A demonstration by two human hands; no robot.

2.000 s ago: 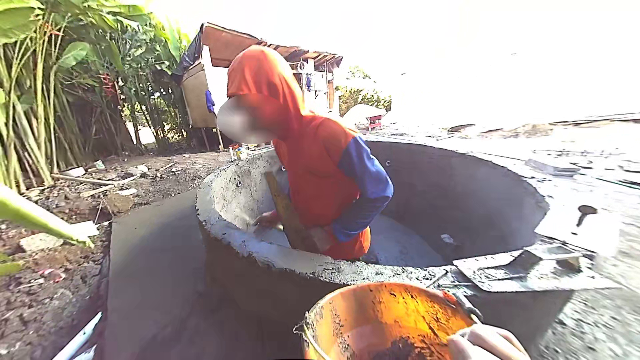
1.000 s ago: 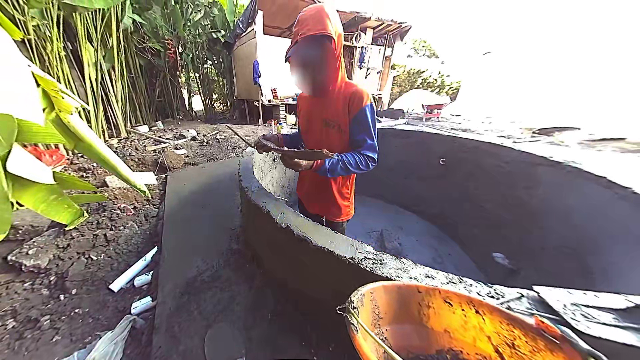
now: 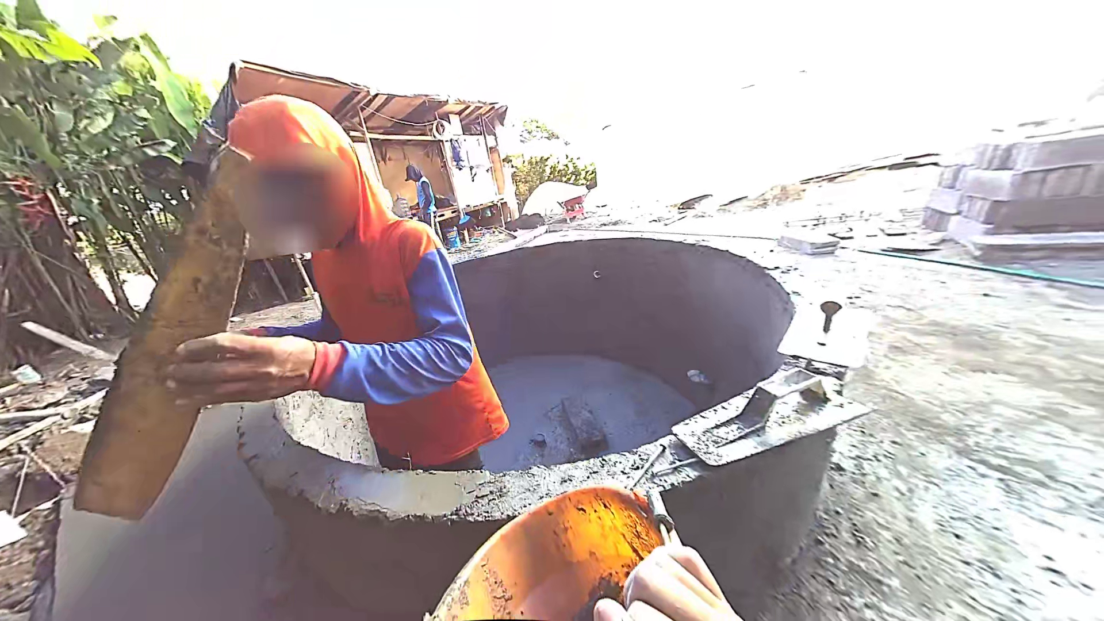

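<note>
My right hand (image 3: pixel 668 591) is at the bottom edge, its fingers closed on the handle and rim of an orange bucket (image 3: pixel 552 552) smeared with wet mortar. The bucket is beside the outer wall of a round concrete tank (image 3: pixel 379 492), tilted, with dark mortar inside. My left hand is out of view. On the tank's rim lies a plastering float (image 3: pixel 768 414) with a raised handle, caked in mortar. Inside the tank stands a person in an orange hooded shirt (image 3: pixel 414 345), holding up a long worn board (image 3: pixel 164 345) with their hand.
A small trowel (image 3: pixel 828 319) lies on a pale slab right of the tank. Farther right, concrete blocks (image 3: pixel 1026 185) are stacked near a green hose (image 3: pixel 992 267). Behind are a wooden shed (image 3: pixel 388 129) and another person (image 3: pixel 423 194). Plants and rubble line the left.
The person in the tank has raised the board from waist height to head height. My right hand, out of view one second ago, shows again at the bucket. The view has swung right.
</note>
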